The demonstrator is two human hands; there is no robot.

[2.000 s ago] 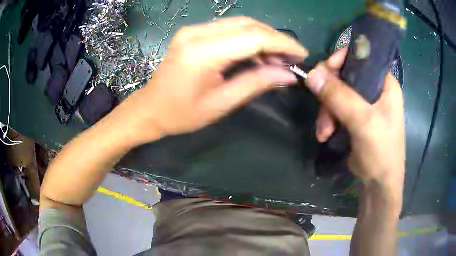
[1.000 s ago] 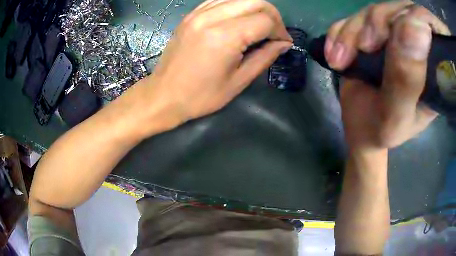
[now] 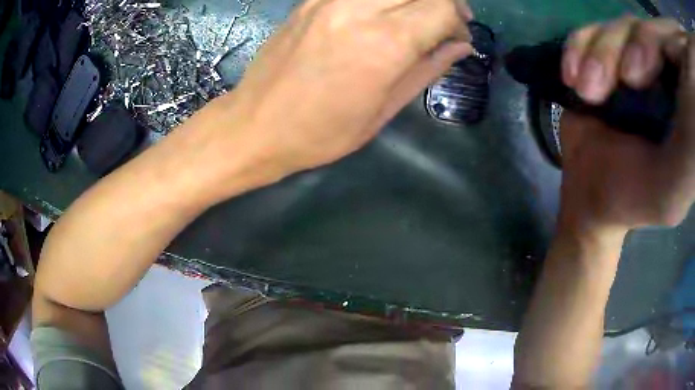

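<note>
A black plastic housing point(image 3: 459, 93) with a ribbed face lies on the green mat, upper middle. My left hand point(image 3: 350, 76) is at its upper left, thumb and fingers pinched together at its upper part; whether a metal piece is between the fingertips cannot be told. My right hand point(image 3: 629, 114) is wrapped around the black electric screwdriver point(image 3: 545, 68), held sideways with its nose pointing left, just right of the housing. The driver's bit cannot be made out.
A tangled pile of silvery metal pieces point(image 3: 148, 57) lies upper left. Black plastic housings point(image 3: 110, 139) are heaped beside it at the far left. The round screw tray point(image 3: 554, 129) shows partly behind my right wrist. The mat's front edge point(image 3: 343, 303) runs above my lap.
The screwdriver has swung from upright to sideways, and my right hand has shifted right. The metal piece seen earlier at my fingertips is no longer clearly visible. The housing is now more exposed.
</note>
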